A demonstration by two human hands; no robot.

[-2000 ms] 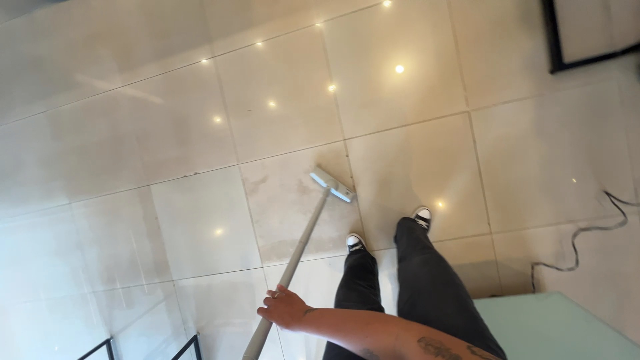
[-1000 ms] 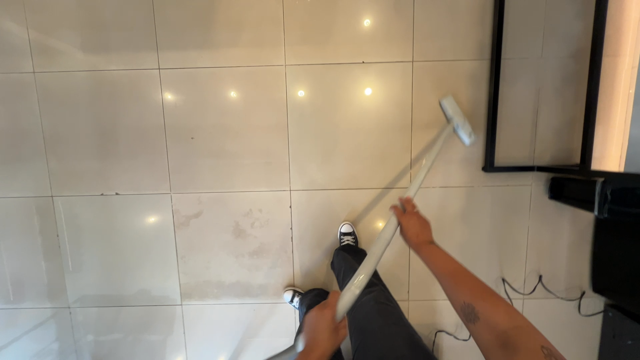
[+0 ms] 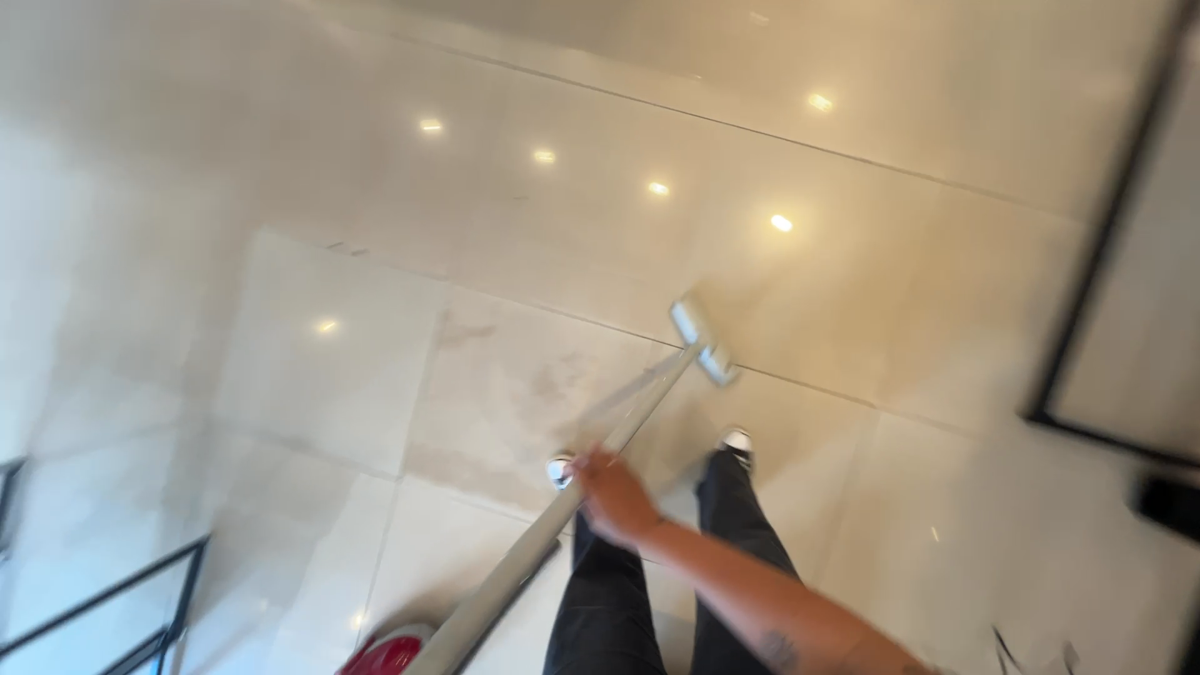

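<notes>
My right hand (image 3: 614, 497) is closed around a long pale grey tube (image 3: 539, 539), which looks like a vacuum cleaner wand. A light grey floor head (image 3: 703, 339) at the tube's far end rests on the tiled floor (image 3: 525, 375), ahead of my feet. Motion blurs both the head and my hand. The tube's near end runs out of the frame at the bottom, beside a red rounded object (image 3: 389, 652) that is partly cut off. My left hand is outside the view.
Black metal frames stand at the right (image 3: 1055, 394) and lower left (image 3: 187, 572). A dark object (image 3: 1167, 506) is at the right edge, and a thin dark cable (image 3: 1008, 647) lies at the lower right. My shoes (image 3: 736, 441) are just behind the floor head.
The floor head has come back from beside the black frame to near my feet. My left hand, on the tube one second ago, has left the view. The red object has appeared. The view has turned.
</notes>
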